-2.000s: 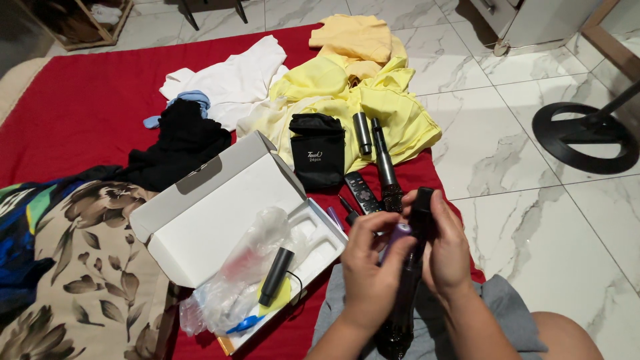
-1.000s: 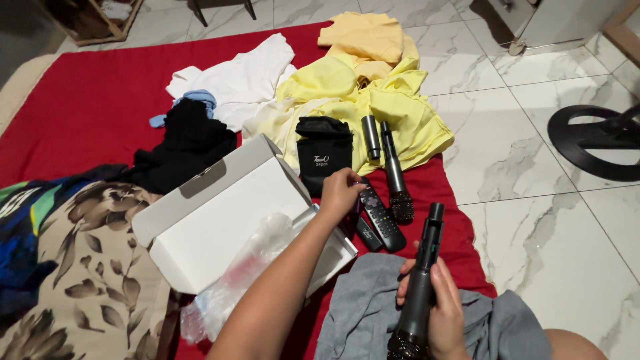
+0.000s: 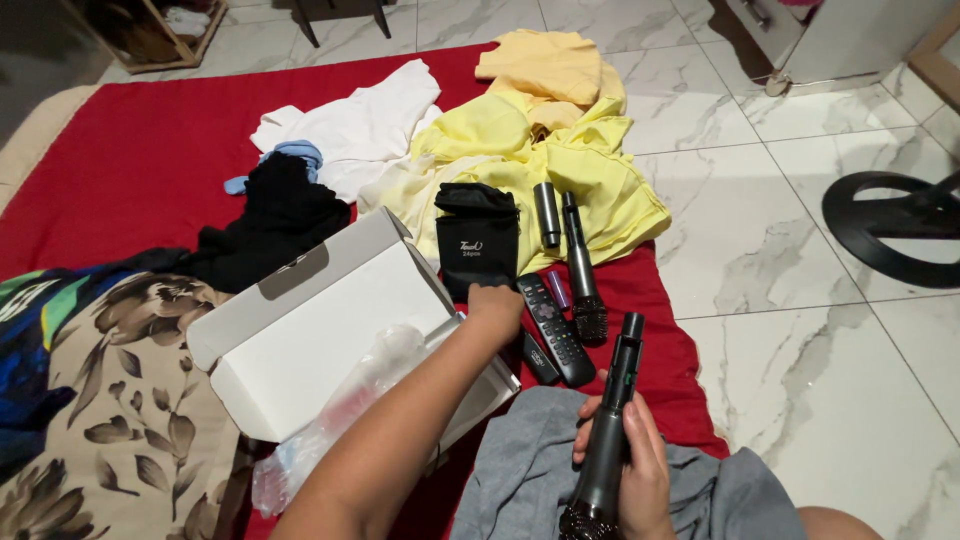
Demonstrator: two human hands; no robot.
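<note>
My right hand [image 3: 646, 457] holds a dark wireless microphone [image 3: 604, 450], its grille toward me and its battery compartment uncovered. My left hand [image 3: 496, 311] reaches to the lower edge of a black zip pouch [image 3: 478, 251]; its fingertips are hidden, so any hold is unclear. Right of that hand lie a black remote control [image 3: 555, 330], a small black device [image 3: 539, 358] and a purple cylindrical battery [image 3: 558, 289]. A second microphone [image 3: 579, 262] lies with its compartment exposed, beside a loose grey microphone sleeve [image 3: 547, 215].
An open white box [image 3: 360, 330] with clear plastic wrap [image 3: 337, 409] stands left, on a red cloth [image 3: 150, 157]. Yellow clothes [image 3: 600, 172], a white garment [image 3: 360, 127] and a black garment [image 3: 281, 217] lie beyond. A round black stand base [image 3: 862, 225] is at right.
The purple battery, in my left hand at the microphone two seconds ago, now lies beside the remote. My left hand has moved to the pouch's lower edge. My right hand keeps the microphone.
</note>
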